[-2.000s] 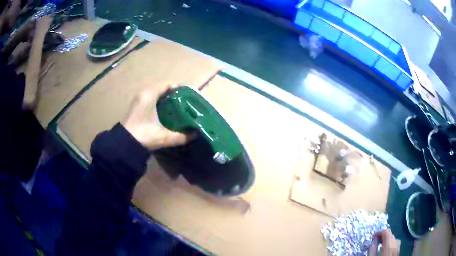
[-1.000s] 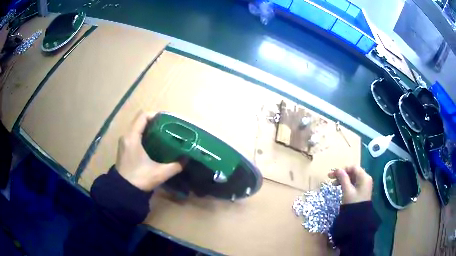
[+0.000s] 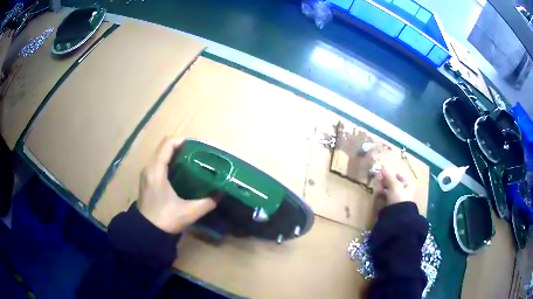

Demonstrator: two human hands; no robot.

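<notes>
My left hand (image 3: 169, 195) grips the rounded end of a glossy green housing (image 3: 245, 190), thumb on top, tilted above the cardboard. The housing has a raised oblong recess, a dark centre and several silver fittings near its lower right edge. My right hand (image 3: 395, 185) is at the right edge of a brown stained block (image 3: 353, 153), fingertips close together by a small silvery bit; whether they hold it cannot be told. The block lies on a small cardboard pad (image 3: 327, 195). A pile of silver fittings (image 3: 431, 257) is partly hidden under my right sleeve.
A green housing (image 3: 473, 223) and a white ring-shaped item (image 3: 451, 178) lie at right. Dark housings (image 3: 491, 139) overlap at far right. Another housing (image 3: 79, 30) lies at upper left. Blue bins (image 3: 391, 26) stand across the bench. Silver bits (image 3: 36, 43) lie at far left.
My right hand has moved from the silver pile up to the stained block, its sleeve now over the pile. My left hand still holds the housing, in much the same pose.
</notes>
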